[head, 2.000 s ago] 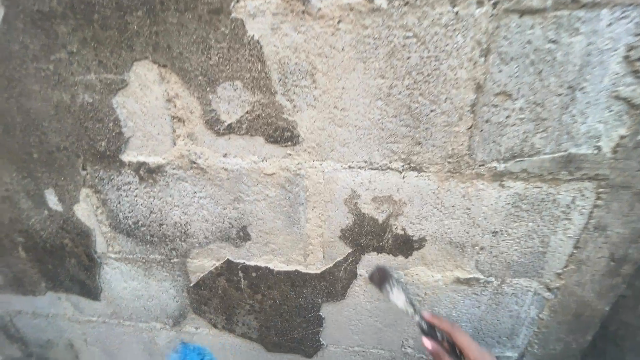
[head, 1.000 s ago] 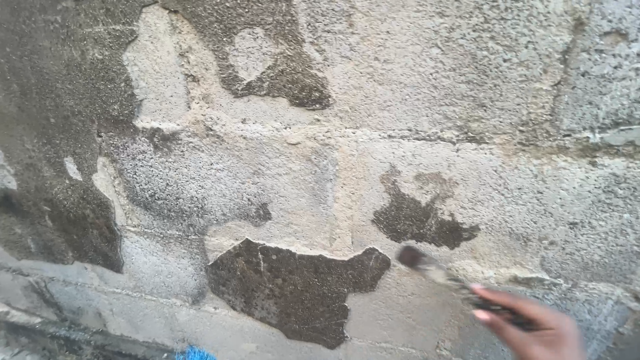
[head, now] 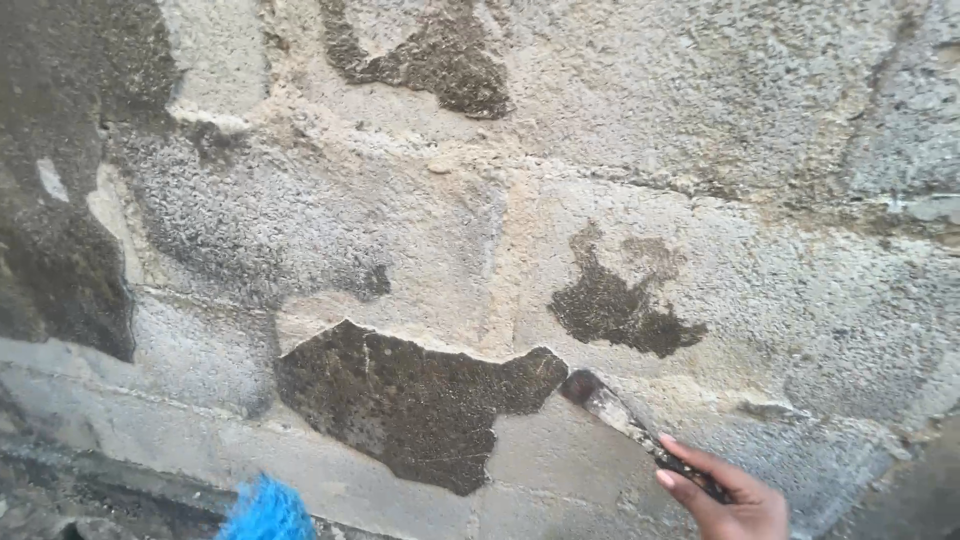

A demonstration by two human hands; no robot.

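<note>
At the lower right, my right hand (head: 731,487) grips the dark handle of a small scraper or putty knife (head: 611,412), its metal smeared with pale material. The dark tip lies at the right end of a dark patch of old coating (head: 405,405) on a concrete block wall (head: 637,112). A smaller dark patch (head: 622,307) is just above the tool. Whether the tip touches the wall I cannot tell. My left hand is out of view.
Blue fluffy material (head: 266,510) pokes up at the bottom edge, left of centre. A larger dark coated area (head: 60,187) covers the wall's left side. Along the bottom left runs a ledge (head: 112,480) at the wall's foot.
The view has moved closer to the wall. My right hand, with the tool in it, stays by the right end of the lower dark patch; more of the hand shows than two seconds ago.
</note>
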